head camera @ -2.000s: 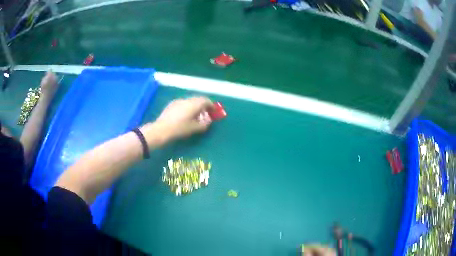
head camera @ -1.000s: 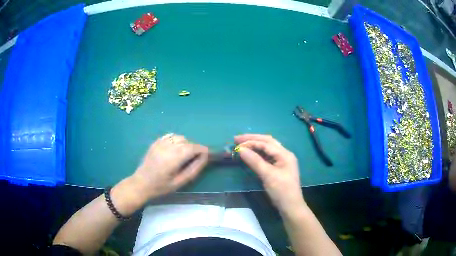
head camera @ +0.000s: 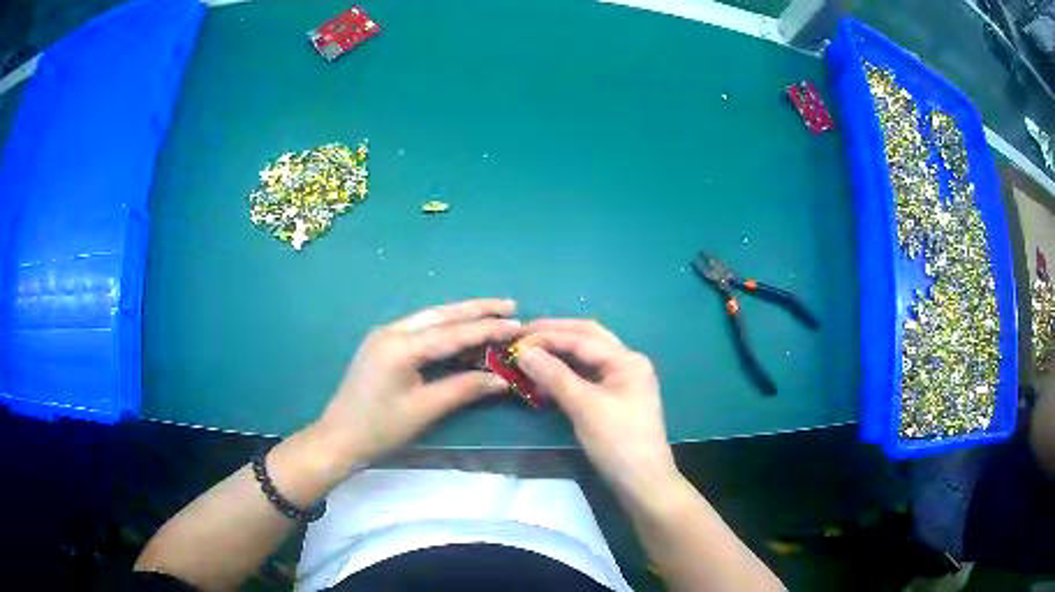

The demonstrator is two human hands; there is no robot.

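A small red circuit board [head camera: 513, 379] is held between my hands near the front edge of the green mat. My left hand [head camera: 405, 368] grips the board by its left side with thumb and fingers. My right hand [head camera: 602, 387] pinches a tiny gold-yellow metal part [head camera: 517, 349] at the board's upper end. The fingertips partly hide both, so how the part sits on the board cannot be told. A loose pile of gold-silver parts [head camera: 309, 192] lies at the upper left of the mat, with one small part [head camera: 435, 207] lying apart from it.
Black-handled pliers [head camera: 740, 303] lie open at right. A blue tray of gold-silver parts [head camera: 873, 289] stands beyond them, with a red board [head camera: 810, 106] by its upper left. Another red board [head camera: 344, 34] lies at the back left. A second blue tray [head camera: 81, 220] stands at left.
My left hand came back from the far side with a red board. Since the last earlier frame, both hands have drawn together around the board, which now shows tilted between them.
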